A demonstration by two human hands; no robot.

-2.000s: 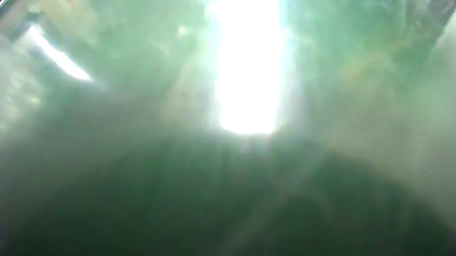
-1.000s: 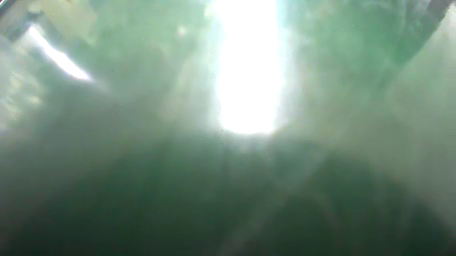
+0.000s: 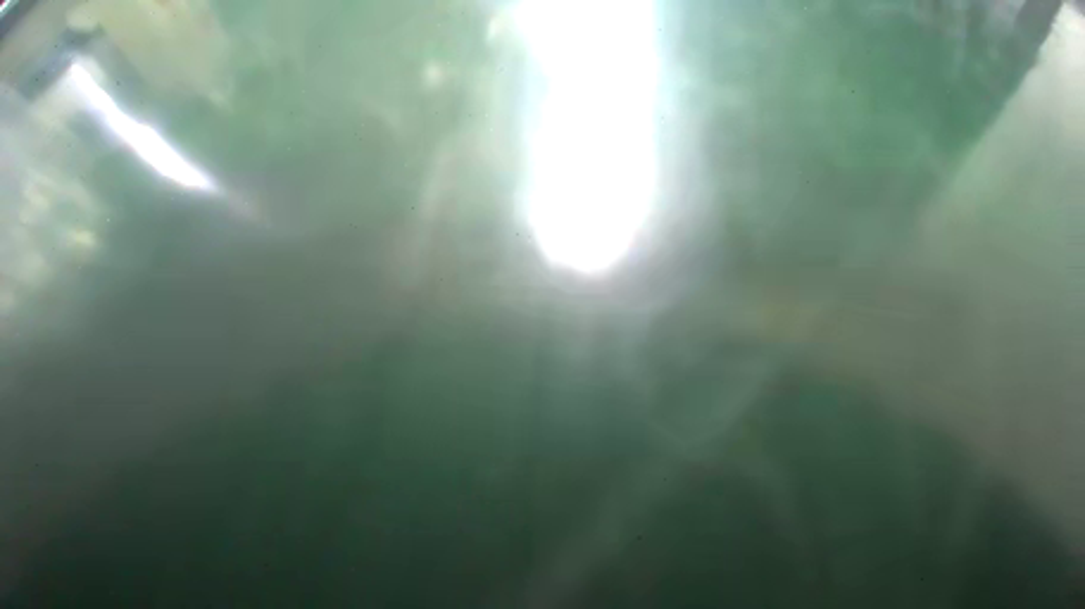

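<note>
A blurred, shiny green surface [image 3: 476,476] fills most of the head view, darker towards the bottom. A bright white glare [image 3: 593,131] lies on it at the top centre. No work piece can be made out. Neither my left hand nor my right hand can be made out.
A short slanting white glare streak [image 3: 143,137] is at the upper left. Pale blurred patches [image 3: 54,214] lie at the left edge. A pale grey-green area [image 3: 1023,202] with a slanting edge is at the right. None of these can be identified.
The lower end of the central glare is now shorter and more rounded. The faint pale shading at the right and below the glare has shifted slightly.
</note>
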